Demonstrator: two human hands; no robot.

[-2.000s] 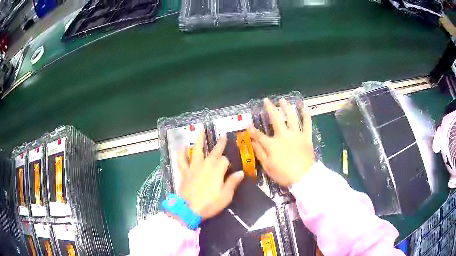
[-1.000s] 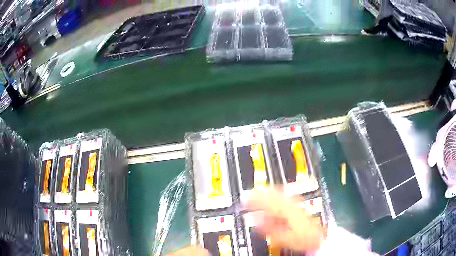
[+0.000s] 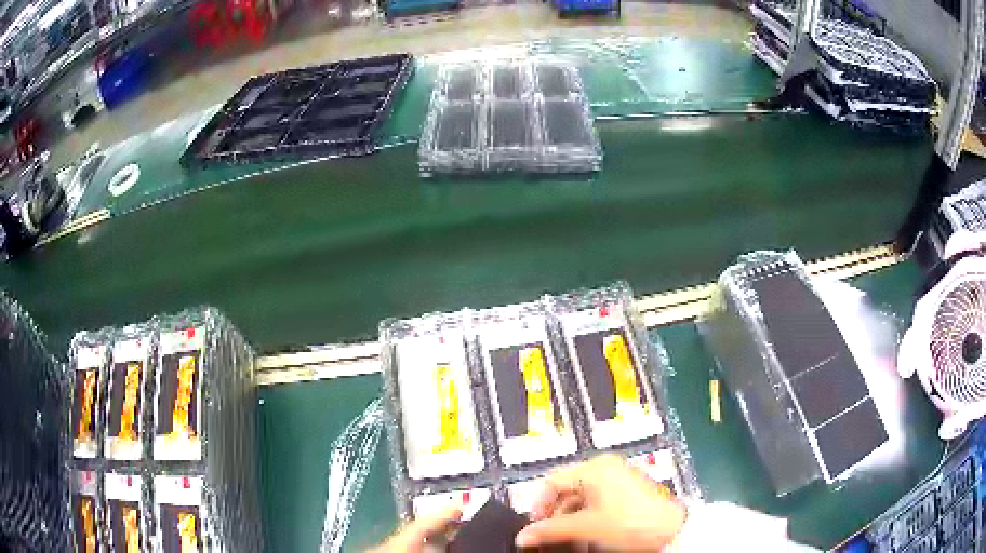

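The clear blister tray in front of me holds LCD display modules back side up. The top-left module shows a pale back with an orange strip. The top-middle and top-right modules have black areas beside their orange strips. A black sheet is between my hands over the lower row. My right hand has its fingers on the sheet's right side. My left hand, mostly cut off by the bottom edge, touches its left side. The lower modules are partly hidden.
A tall stack of loaded trays stands left, with crumpled clear film beside the work tray. Black sheets on a clear holder, a small yellow strip and a fan are right. Clear and black trays lie across the bench.
My hands have left the upper modules and moved down to the lower row, where they now hold a black sheet. The view has shifted, showing more of the far bench and fan.
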